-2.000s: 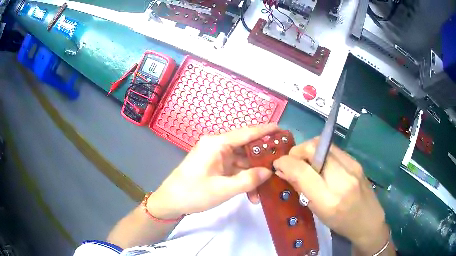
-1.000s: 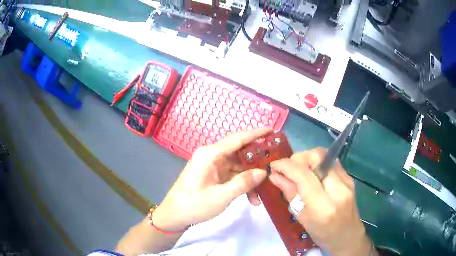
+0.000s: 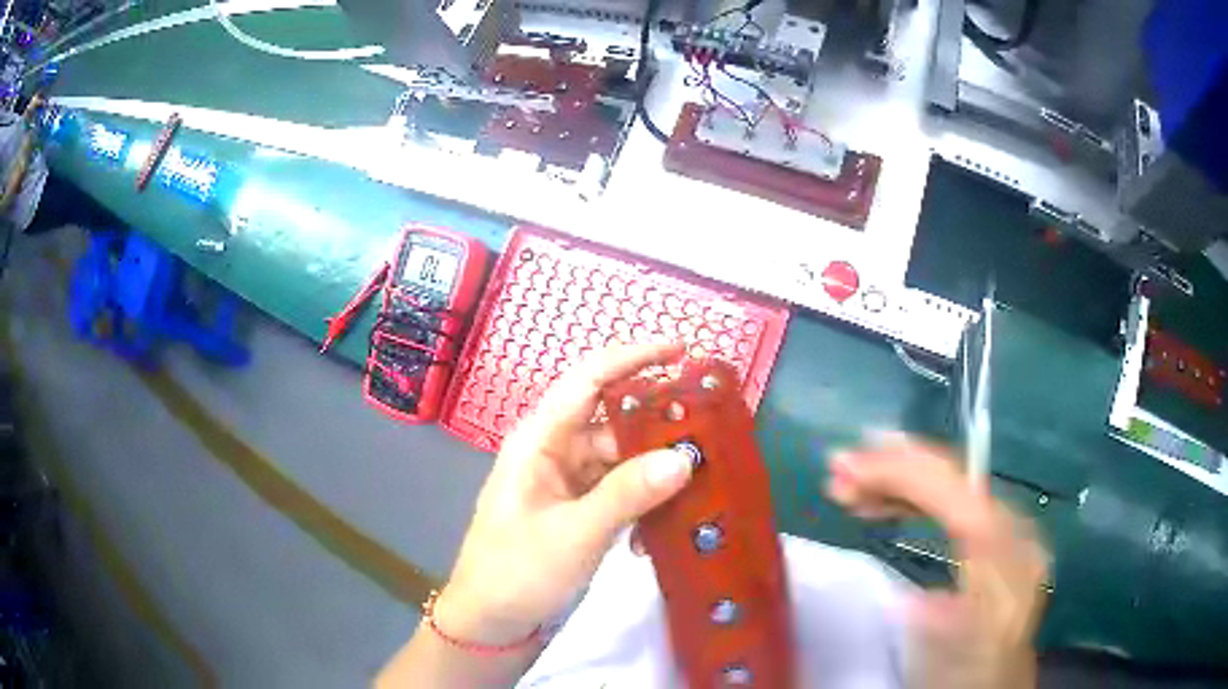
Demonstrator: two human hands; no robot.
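My left hand (image 3: 552, 512) holds the red-brown fixture (image 3: 734, 532) near its top end, with the thumb beside the uppermost round component (image 3: 688, 455). Several round components sit in a row along the fixture, and screws show at its top end. The fixture's lower end is cut off by the bottom edge. My right hand (image 3: 943, 538) is blurred, to the right of the fixture and apart from it. The silver tweezers (image 3: 980, 390) are in my right hand and point up, also blurred.
A red dimpled tray (image 3: 593, 316) lies on the green bench (image 3: 303, 249) behind my left hand. A red multimeter (image 3: 428, 323) with wrapped leads is left of it. Behind are a white machine base with a red button (image 3: 840, 280) and another fixture (image 3: 835, 195). A blue stool (image 3: 148, 296) stands at left.
My right hand has moved off the fixture to the right with the tweezers, uncovering the row of components. My left hand still holds the fixture, which has shifted slightly left and stands more upright.
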